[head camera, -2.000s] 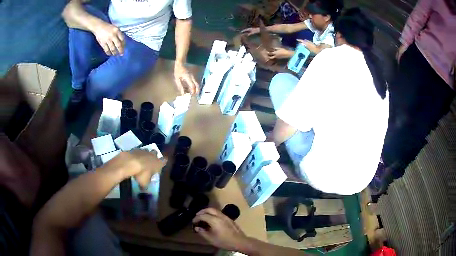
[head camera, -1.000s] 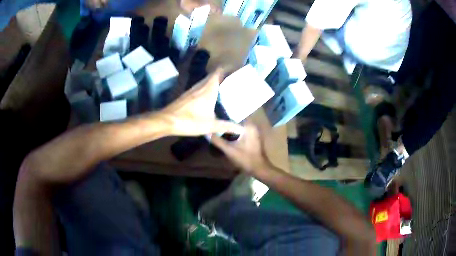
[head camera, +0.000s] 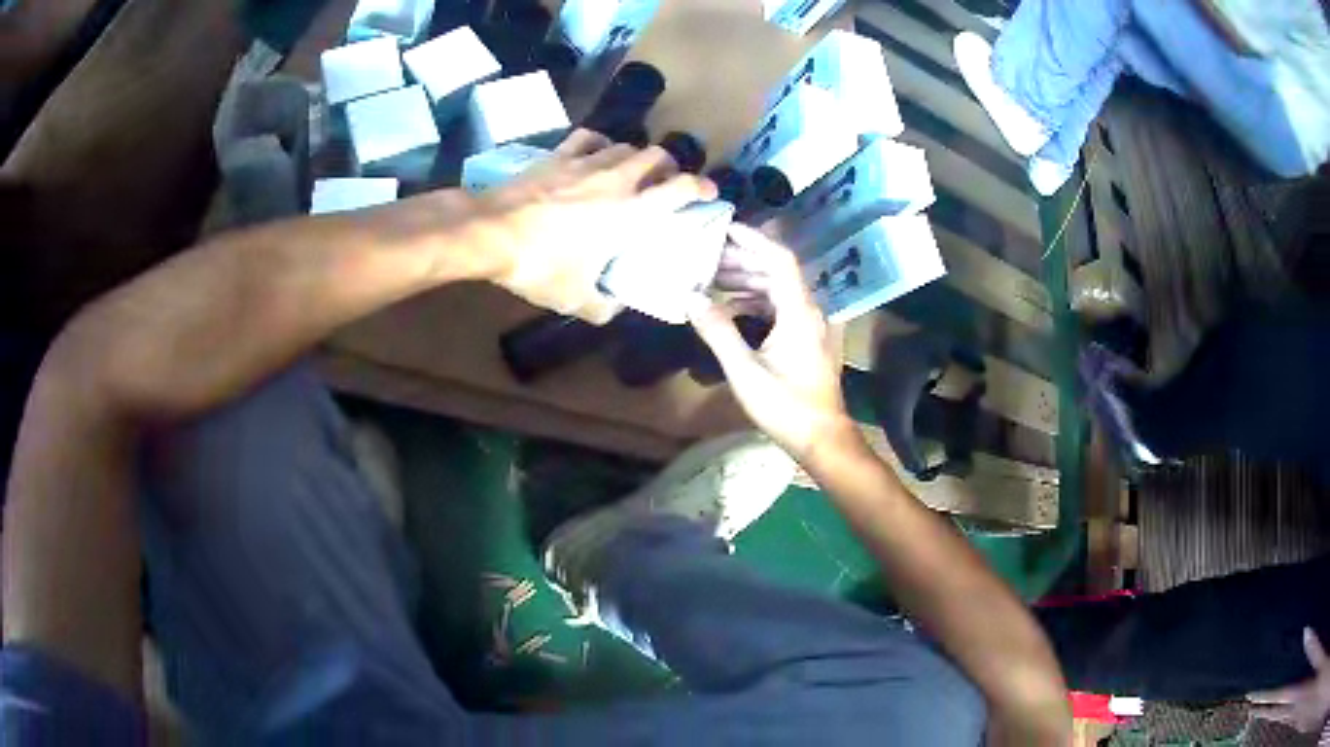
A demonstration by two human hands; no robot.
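Note:
A white retail box (head camera: pixel 668 263) is held between my two hands over the near edge of the board, its pale end towards me. My left hand (head camera: pixel 584 226) is wrapped around the box from the left. My right hand (head camera: pixel 770 329) is at the box's right side, with fingers at its end edge; glare blurs the fingertips. Black cylinders (head camera: pixel 547 347) lie on the board just below and behind the hands. More black cylinders (head camera: pixel 630 97) stand beyond them.
White boxes (head camera: pixel 394 124) stand at the left of the cardboard board (head camera: pixel 710 66), and more boxes (head camera: pixel 887 270) stand at its right. A black curved object (head camera: pixel 915 401) lies on the wooden pallet (head camera: pixel 1006 423). A large carton (head camera: pixel 117 132) is at left. People's legs (head camera: pixel 1087 73) are at right.
The view has tipped down towards my lap. The box has turned in my hands, and my right hand has moved up to its end. Earlier, my right hand was at the black cylinders.

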